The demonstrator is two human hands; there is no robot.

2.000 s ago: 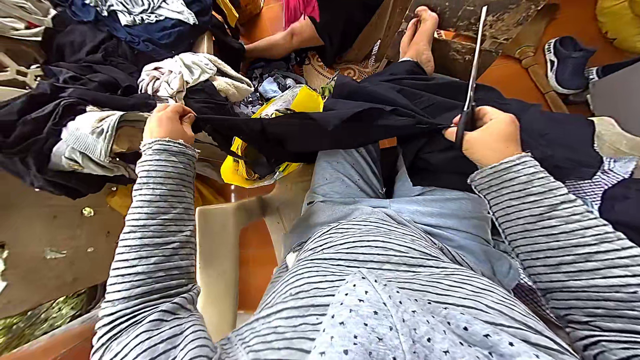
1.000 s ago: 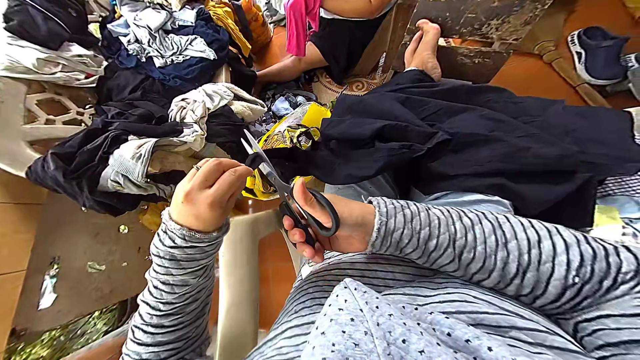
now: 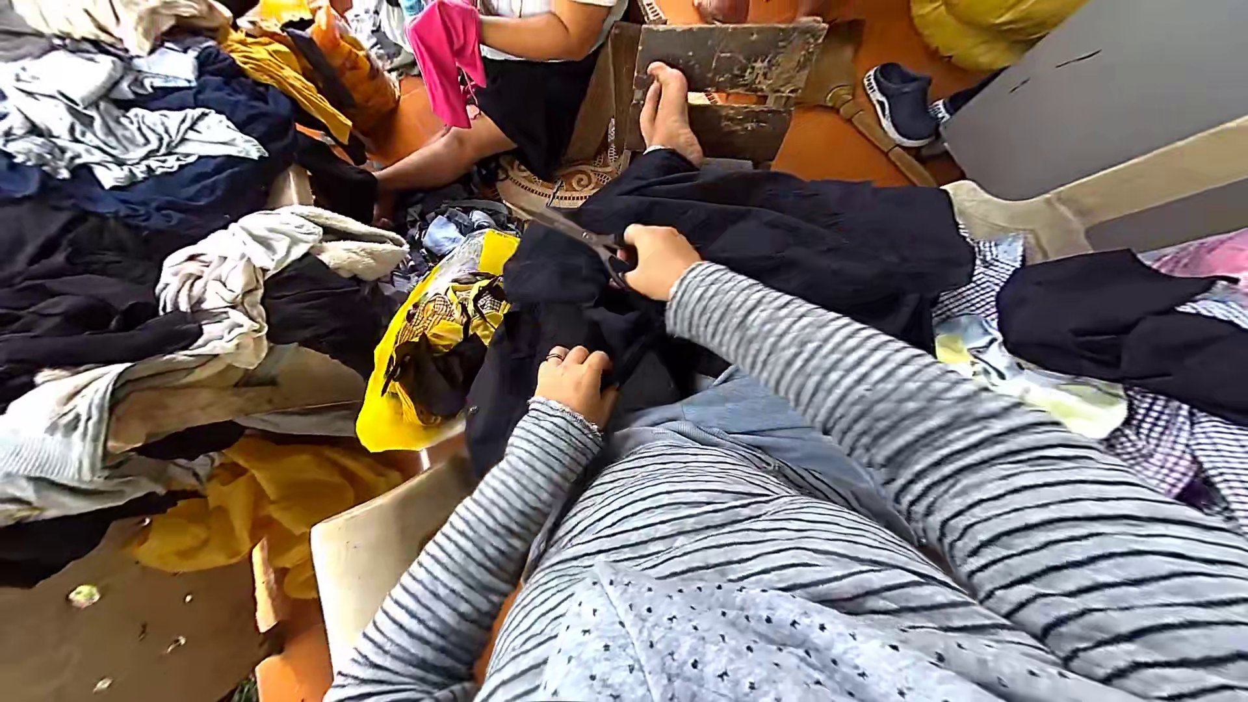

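A large piece of black cloth (image 3: 799, 224) lies over my lap and legs. My right hand (image 3: 658, 261) holds a pair of scissors (image 3: 575, 230) by the handles above the cloth, the blades pointing up and left. Nearer to me, my left hand (image 3: 575, 383) rests on the black cloth with its fingers curled down at a fold; its fingertips are partly hidden, so I cannot tell if it grips. A yellow bag (image 3: 390, 390) with dark and patterned scraps sits just left of the cloth.
Heaped clothes (image 3: 117, 127) cover the left side. A light plastic chair (image 3: 1063, 214) holding checked and black fabric stands at right. Beyond my legs are a worn wooden stool (image 3: 726, 58), a dark shoe (image 3: 899, 105) and a seated person holding pink cloth (image 3: 448, 58).
Two seconds ago both hands held the black cloth stretched out. My hands then met near the yellow bag; now they are apart, over the black cloth on my lap, with the scissors still in my right.
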